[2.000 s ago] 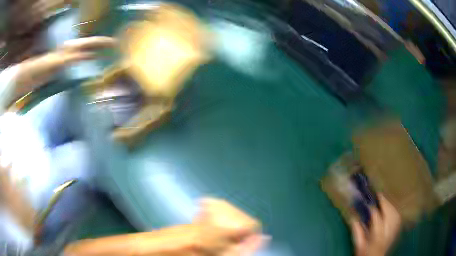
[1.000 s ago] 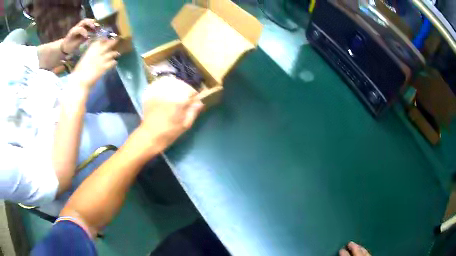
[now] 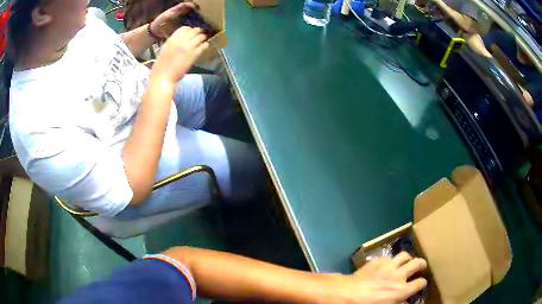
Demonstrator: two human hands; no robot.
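A small open cardboard box [image 3: 386, 235] lies at the lower right, cut off by the bottom edge, its tan lid [image 3: 454, 237] folded back to the right. Inside are a dark cable-like bundle [image 3: 404, 244] and shiny clear plastic [image 3: 380, 250]. My left hand [image 3: 389, 279] reaches in from the bottom left, bare, with its fingers bent over the dark contents. The fingertips are partly hidden in the box, so a grip cannot be made out. My right hand is not in view.
The green table's pale edge [image 3: 270, 160] runs down the middle. A seated person [image 3: 101, 113] at the left handles another open box [image 3: 213, 15]. A large black radio-like device [image 3: 484, 107], loose cables [image 3: 395, 59] and a clear bottle [image 3: 317, 12] are at the far side.
The view has shifted. The open box at my left hand, earlier at the upper left, is gone from there; my left hand is now over an open box at the lower right. My right fingertips have left view.
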